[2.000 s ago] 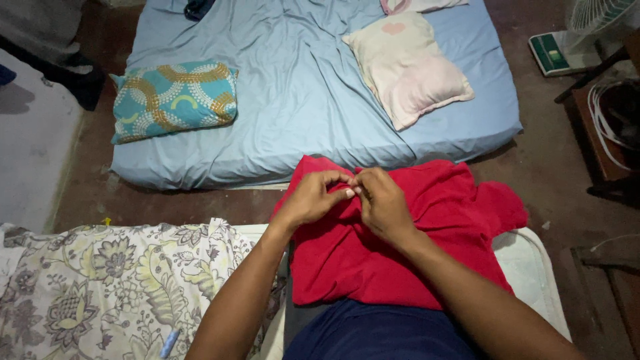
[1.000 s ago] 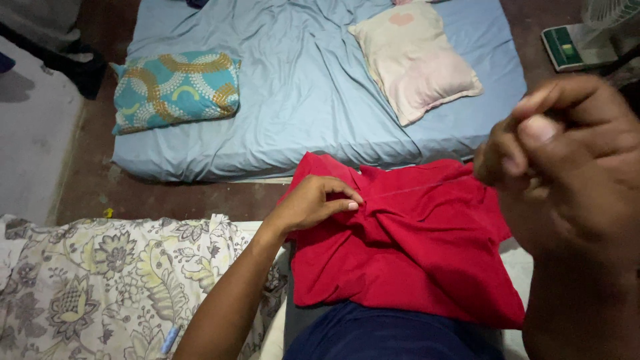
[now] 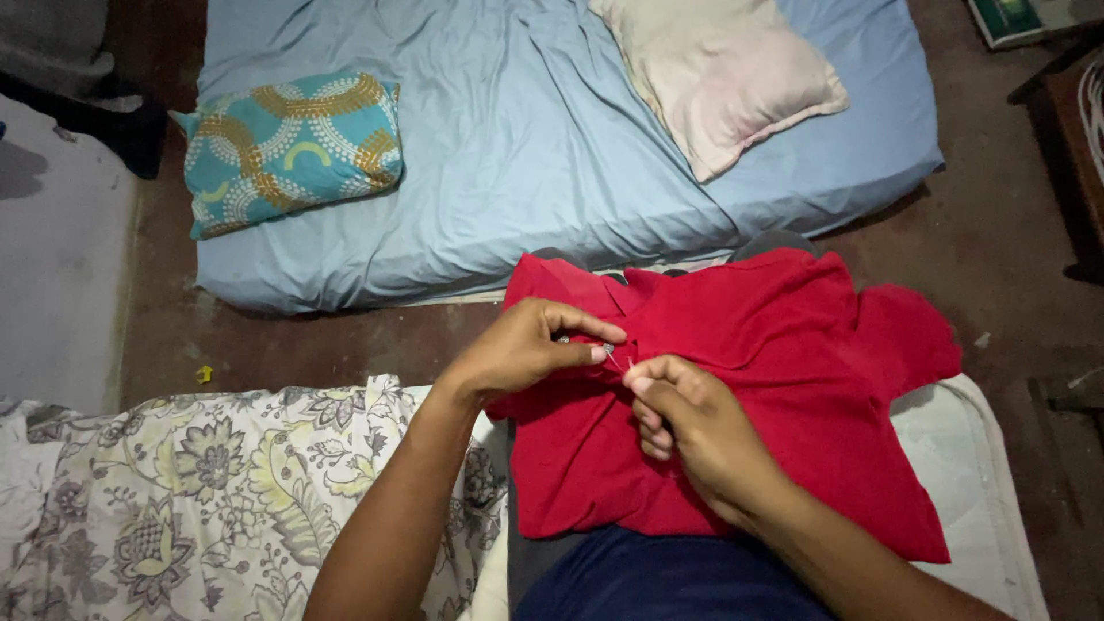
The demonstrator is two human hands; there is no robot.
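Note:
A red cloth garment (image 3: 776, 345) lies spread over my lap. My left hand (image 3: 539, 349) pinches its placket between thumb and forefinger, beside a small shiny button (image 3: 609, 349). Another small button (image 3: 563, 340) shows just under that hand. Close by on the right, my right hand (image 3: 681, 410) has its thumb and forefinger closed on a thin, needle-like thing (image 3: 630, 364), whose tip points up at the cloth. A fine thread (image 3: 615, 360) runs from the button area toward the right fingertips.
Ahead is a low mattress with a blue sheet (image 3: 466, 172), bearing a teal patterned pillow (image 3: 293, 155) and a pale pillow (image 3: 733, 78). Floral cloth (image 3: 207, 500) lies at the left. A wooden piece of furniture (image 3: 1074, 112) with a coiled white cable stands at the right edge.
My right hand, raised at the right with thread stretched from the garment one second ago, has come back down beside my left hand. My left hand has stayed at the garment.

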